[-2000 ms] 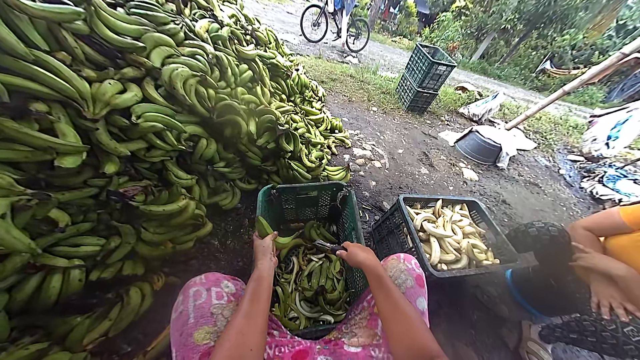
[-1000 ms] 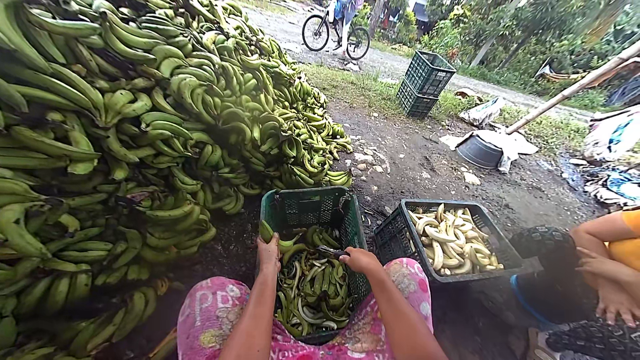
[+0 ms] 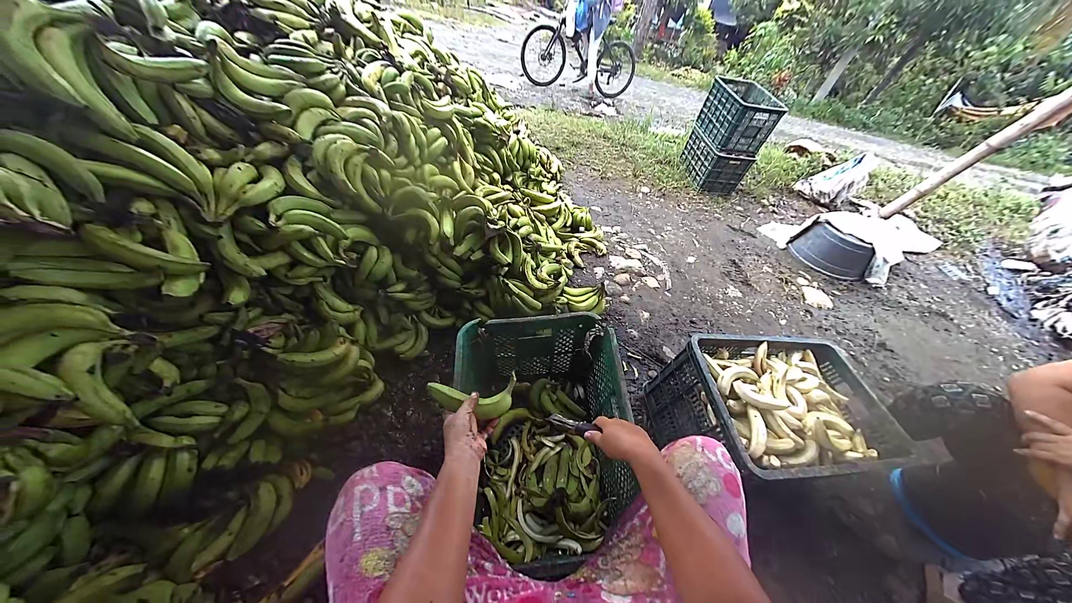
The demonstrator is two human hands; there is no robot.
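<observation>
My left hand (image 3: pixel 466 429) grips a green banana (image 3: pixel 476 403) held level over the left part of a green plastic crate (image 3: pixel 536 328) between my knees. The fruit still has its green skin. In my right hand (image 3: pixel 621 439) is a small knife (image 3: pixel 573 425), its blade pointing left, above the crate. Green banana peels (image 3: pixel 548 486) lie heaped in the crate, and several green bananas (image 3: pixel 557 397) rest towards its far end. To the right, a dark plastic crate (image 3: pixel 804 476) holds many peeled pale bananas (image 3: pixel 779 406).
A large pile of green bananas (image 3: pixel 335 176) rises at left. Two stacked crates (image 3: pixel 733 126), an upturned dark basin (image 3: pixel 831 247) with a pole (image 3: pixel 971 155), and a bicycle (image 3: pixel 578 54) beside a person stand farther back. A seated person's hand (image 3: pixel 1051 452) shows at right.
The green banana in my left hand is now raised and level, plainly in view above the crate. The knife stays in my right hand.
</observation>
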